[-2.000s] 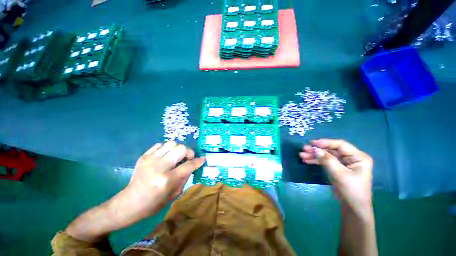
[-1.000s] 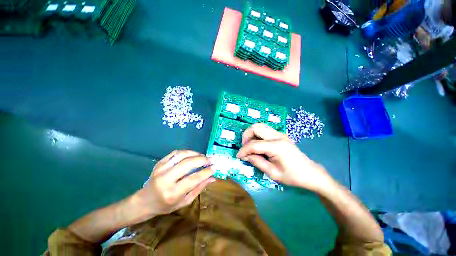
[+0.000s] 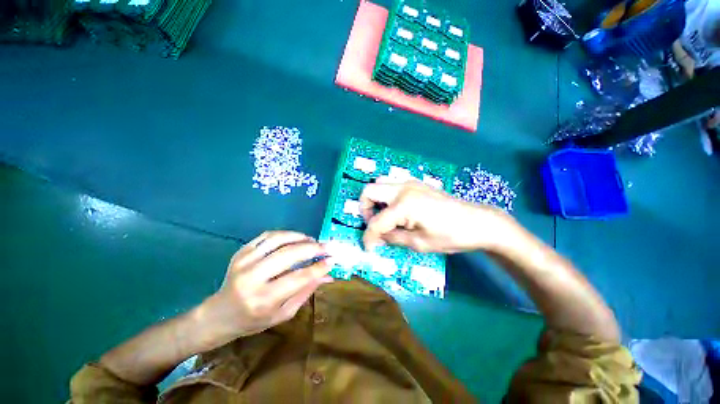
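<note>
A green PCB panel [image 3: 339, 189] with white squares lies in front of me, slightly turned. My left hand [image 3: 276, 276] is at its lower left edge, fingertips together at the board; whether they hold a small part cannot be seen. My right hand [image 3: 410, 217] is over the middle of the panel, fingers bent down to the board near its left side and covering several units. Its fingertips are partly hidden and any part in them is too small to tell. A left component pile [image 3: 278, 160] and a right component pile [image 3: 484, 188] lie on either side of the panel.
A stack of PCB panels [image 3: 422, 51] sits on a pink pad [image 3: 357, 59] beyond the panel. Side stacks [image 3: 170, 28] are at upper left. A blue bin [image 3: 584, 183], a black container [image 3: 545, 17], clear bags [image 3: 616, 87] and a blue basket [image 3: 643, 31] are at right. Part of a person [image 3: 703, 47] shows at upper right.
My right hand has come from the right of the panel to over it, and most recently moved slightly left. My left hand has stayed at the panel's left edge. The view has turned.
</note>
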